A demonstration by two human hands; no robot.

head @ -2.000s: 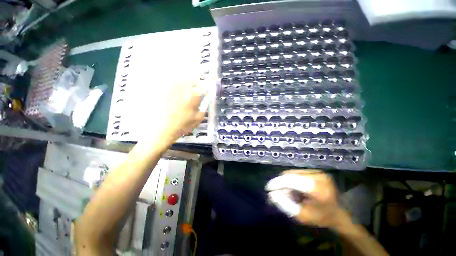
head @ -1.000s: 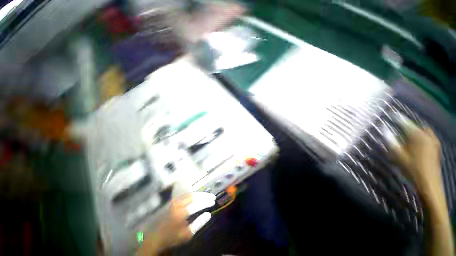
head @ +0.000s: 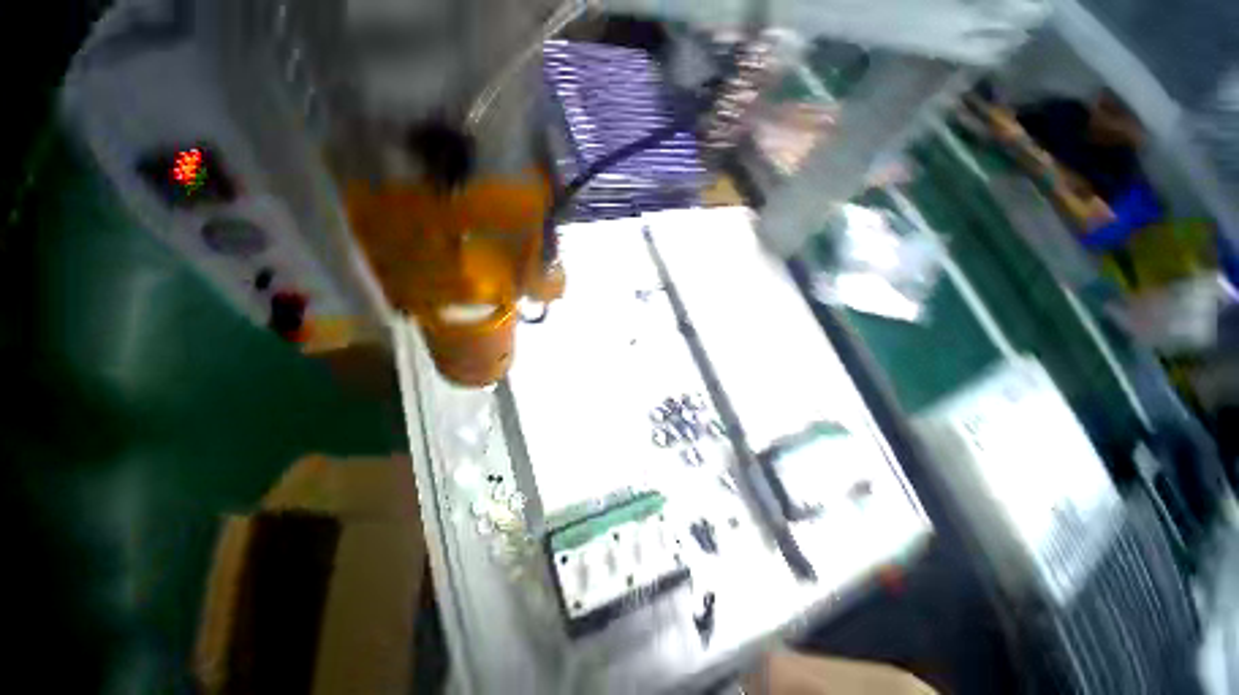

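Observation:
A patch of bare skin (head: 842,675) shows at the bottom edge, blurred and cut off; I cannot tell which of my arms it is, and no fingers show. In front of me is the white machine top (head: 598,394). A fixture with a green bar (head: 618,559) and a row of seats sits near its front left. A second fixture (head: 822,473) sits to the right, beyond a dark strip. A loose cluster of small shiny dark parts (head: 686,424) lies between them, with small black bits (head: 704,536) nearer me.
An orange machine head (head: 455,258) hangs over the back left, beside a panel with a red display (head: 190,168). An open brown carton (head: 306,577) stands left. At right are a white sheet (head: 1026,455), a blister tray (head: 1155,611) and crumpled plastic (head: 876,258). A person's arm (head: 1053,170) shows upper right.
My view has swung left and over the machine, so the sheet and tray have shifted right. My two hands, visible before, have left view apart from the skin patch.

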